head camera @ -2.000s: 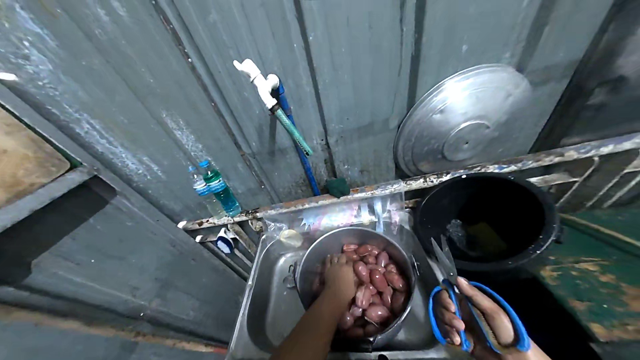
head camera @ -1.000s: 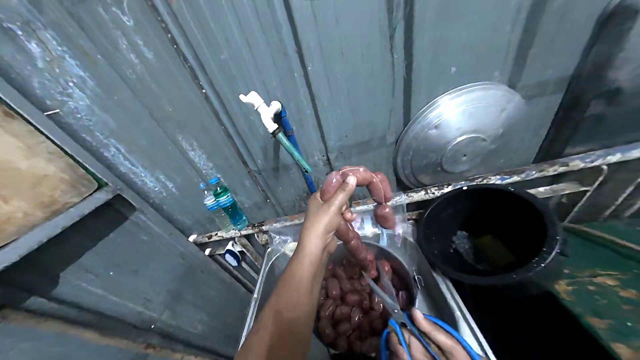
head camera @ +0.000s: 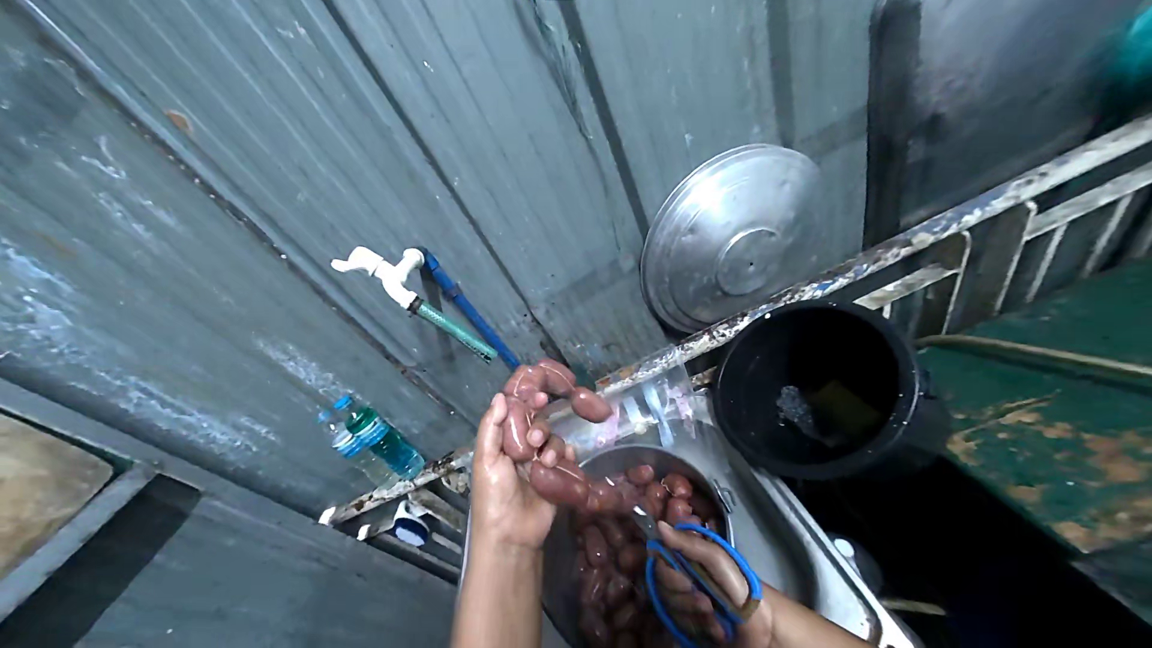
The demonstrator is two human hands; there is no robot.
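My left hand [head camera: 513, 472] holds up part of a string of linked reddish-brown sausages [head camera: 558, 483], some draped over its fingers. In my right hand [head camera: 706, 576] is a pair of scissors with blue handles [head camera: 751, 585]; the blade tips are close to the sausage string, just right of my left hand, and partly blurred. Below both hands a metal pot [head camera: 562, 576] full of more sausages stands in a stainless steel sink [head camera: 783, 531]. My hands and the string hide part of the pot.
A black bucket [head camera: 931, 423] is right of the sink. Behind, a large round metal lid [head camera: 702, 234] leans on the wall above a rusty rail [head camera: 990, 202]. A white tap [head camera: 391, 274] with a green hose hangs on the wall. Bottles of blue-green liquid [head camera: 391, 441] stand at left.
My left hand was down in the pot two seconds ago and has since lifted a string of sausages. The scissors in my right hand have moved left from beside the pot to the string.
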